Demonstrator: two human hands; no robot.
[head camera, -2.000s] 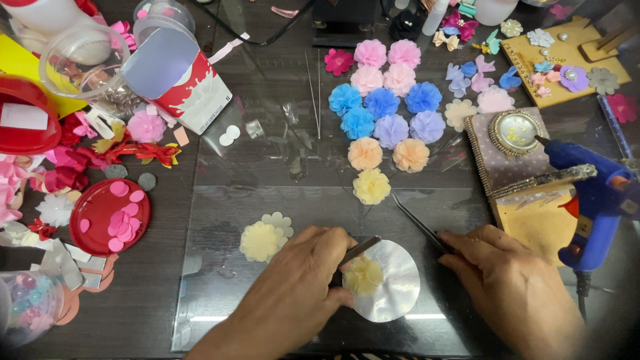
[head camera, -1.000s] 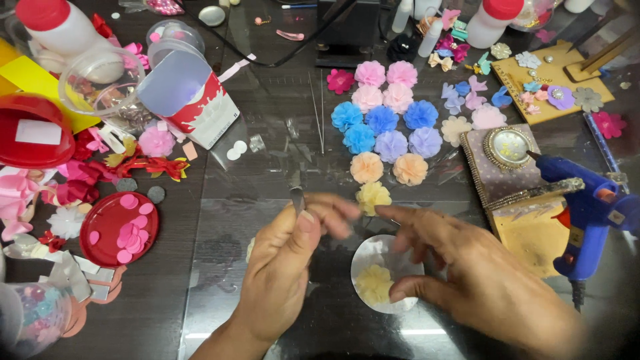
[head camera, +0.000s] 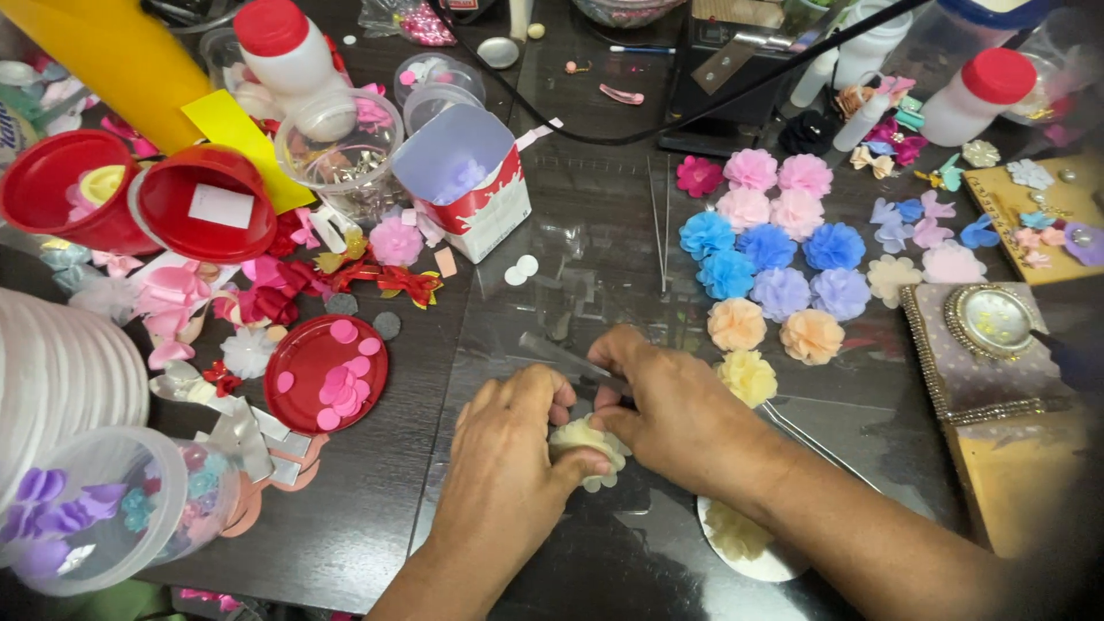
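Note:
My left hand (head camera: 509, 466) holds a cream fabric flower (head camera: 591, 450) with scalloped petals between thumb and fingers. My right hand (head camera: 681, 418) is closed around the dark end of a thin flat blade-like tool (head camera: 565, 358), its fingertips close to the flower's upper edge. Under my right forearm, partly hidden, a pale round disc (head camera: 768, 565) bears another cream flower (head camera: 737, 530). Metal tweezers (head camera: 815, 444) lie beside that forearm, their tips near a yellow fabric flower (head camera: 747, 378). Above it, rows of peach, lilac, blue and pink flowers (head camera: 768, 247) lie on the table.
A red dish of pink felt circles (head camera: 326, 373), a printed carton (head camera: 483, 207) and clear tubs with ribbon pieces (head camera: 90, 509) stand to the left. At right are a rhinestone-trimmed box (head camera: 975, 345) and a decorated board (head camera: 1035, 198). A black cable (head camera: 621, 138) crosses the back.
The tweezers, earlier in my right hand, now lie on the table. The blade-like tool has passed from my left hand to my right. My left hand has taken hold of a cream flower. The view has shifted left.

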